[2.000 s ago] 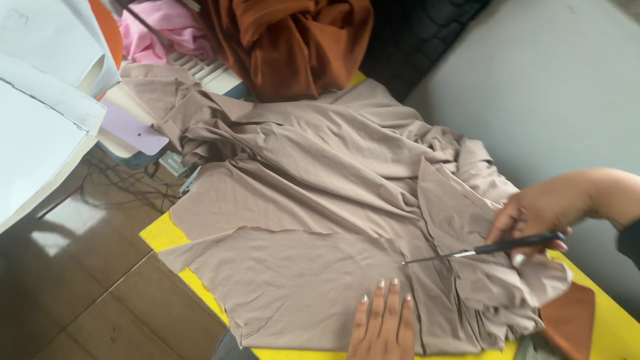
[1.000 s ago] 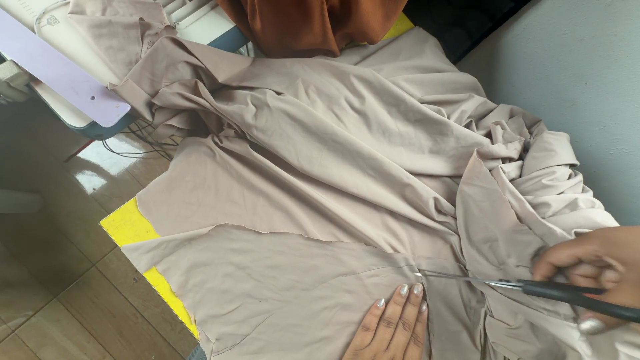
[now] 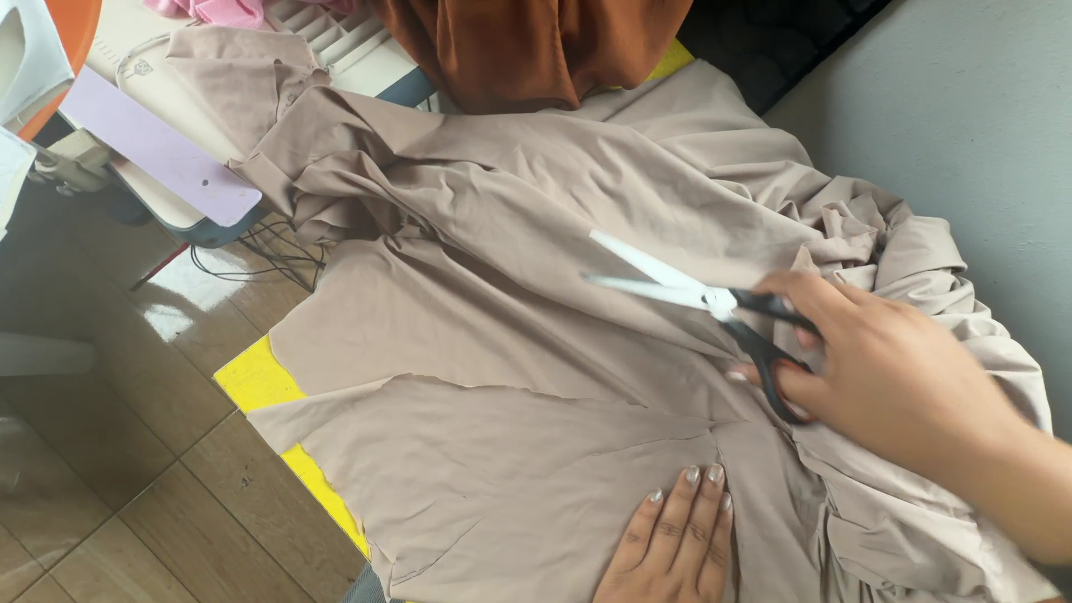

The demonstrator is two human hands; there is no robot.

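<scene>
A large, rumpled piece of taupe fabric (image 3: 502,335) spreads over a yellow surface (image 3: 258,370), whose edges show at the left and top. My left hand (image 3: 674,540) lies flat on the fabric at the bottom, fingers close together, holding nothing. In my right hand (image 3: 888,368) is a pair of scissors (image 3: 716,303) with black handles, its blades apart and pointing left above the fabric. A cut edge of the cloth runs leftward from a point just above my left fingertips.
Rust-brown fabric (image 3: 536,50) hangs at the top. A lilac ruler-like strip (image 3: 159,146) lies on a pale machine bed at upper left, near pink cloth (image 3: 209,10). Dark cables (image 3: 251,260) are by the tiled floor (image 3: 167,502). A grey wall (image 3: 946,126) stands at right.
My right hand has lifted the scissors up from the fabric near my left fingertips, and the blades have opened. My left hand still rests on the cloth.
</scene>
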